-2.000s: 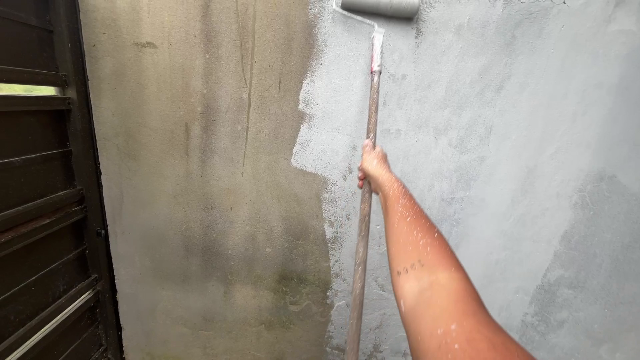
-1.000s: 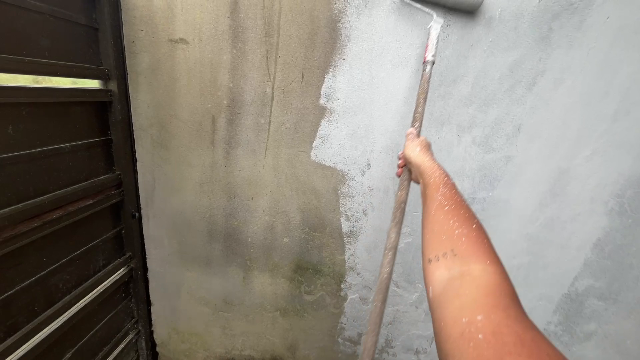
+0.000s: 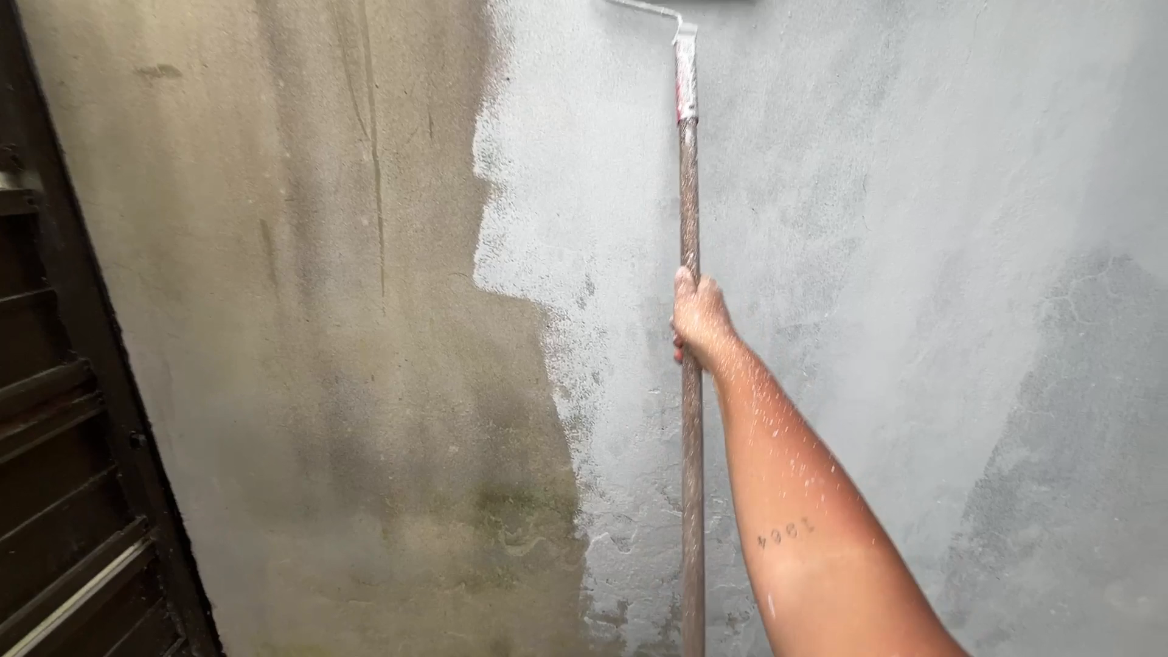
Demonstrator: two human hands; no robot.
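My right hand [image 3: 701, 315] is closed around the wooden pole [image 3: 691, 201] of a paint roller, which stands nearly upright in front of the wall. At the pole's top sits a paint-smeared socket [image 3: 686, 78] with a bent wire frame [image 3: 643, 7]. Only the lower edge of the roller shows at the top of the view. Light grey paint [image 3: 584, 182] covers the wall from the middle to the right, with a ragged left edge. Bare, stained wall [image 3: 274, 274] lies left of it. White specks of paint dot my forearm. My left hand is out of view.
A dark slatted gate or shutter [image 3: 55, 411] with a thick frame borders the wall at the left. Greenish stains [image 3: 520, 520] mark the lower bare wall. A darker grey patch [image 3: 1058, 438] shows on the wall at the right.
The pole, slanted a second ago, is now nearly upright. My right hand has stayed shut on it throughout. Less of the roller shows than two seconds ago.
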